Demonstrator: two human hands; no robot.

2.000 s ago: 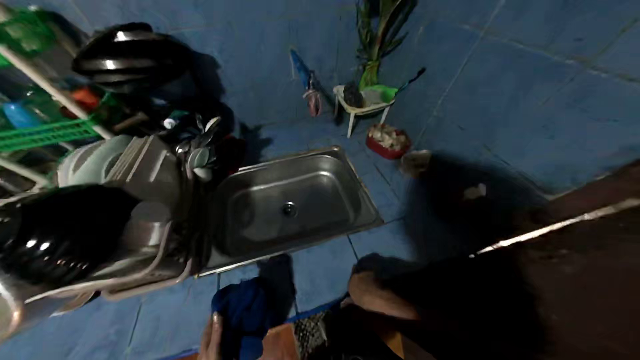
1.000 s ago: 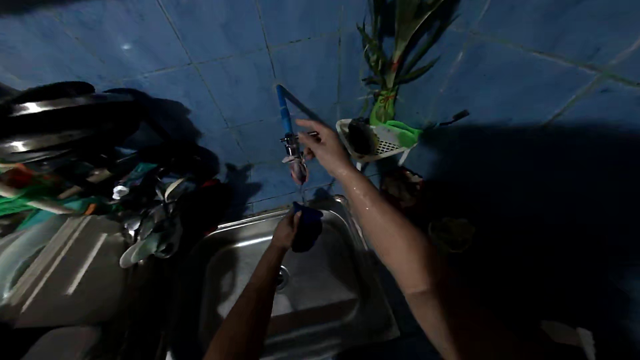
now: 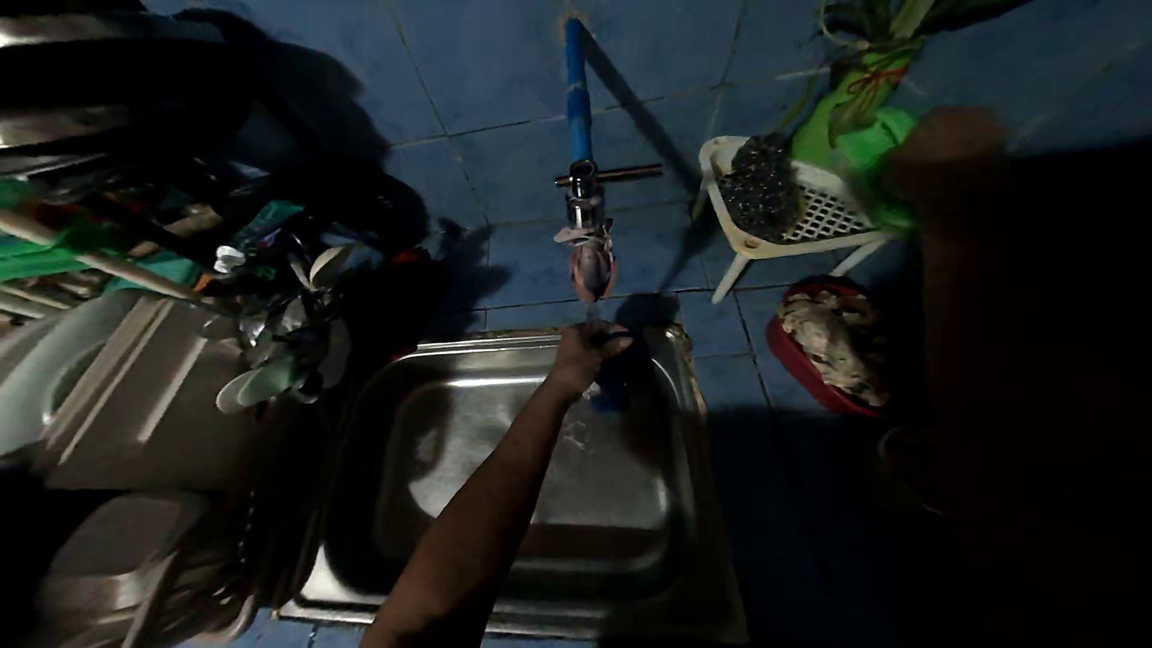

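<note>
My left hand [image 3: 580,358] grips a dark blue cup [image 3: 612,382] below the metal faucet [image 3: 585,202], over the steel sink [image 3: 549,486]. Water runs from the cloth-like wrap [image 3: 593,268] on the faucet's outlet into or beside the cup, whose inside is hidden. At the upper right my right hand [image 3: 954,148] is blurred and dim, right beside a green scrubber-like thing [image 3: 877,148] at the white plastic basket stand [image 3: 823,211]. Whether its fingers hold that thing is unclear. A dark mesh scouring pad [image 3: 760,189] lies in the basket.
A red dish [image 3: 814,373] of pale lumpy pieces sits beneath the stand. Left of the sink are spoons and other utensils [image 3: 270,360], a dish rack with containers [image 3: 135,405] and dark pans [image 3: 108,81]. A blue pipe [image 3: 578,90] feeds the faucet from the tiled wall.
My right hand has left the faucet and moved right to the basket stand. Water now runs from the faucet. My left hand has brought the blue cup beneath the outlet.
</note>
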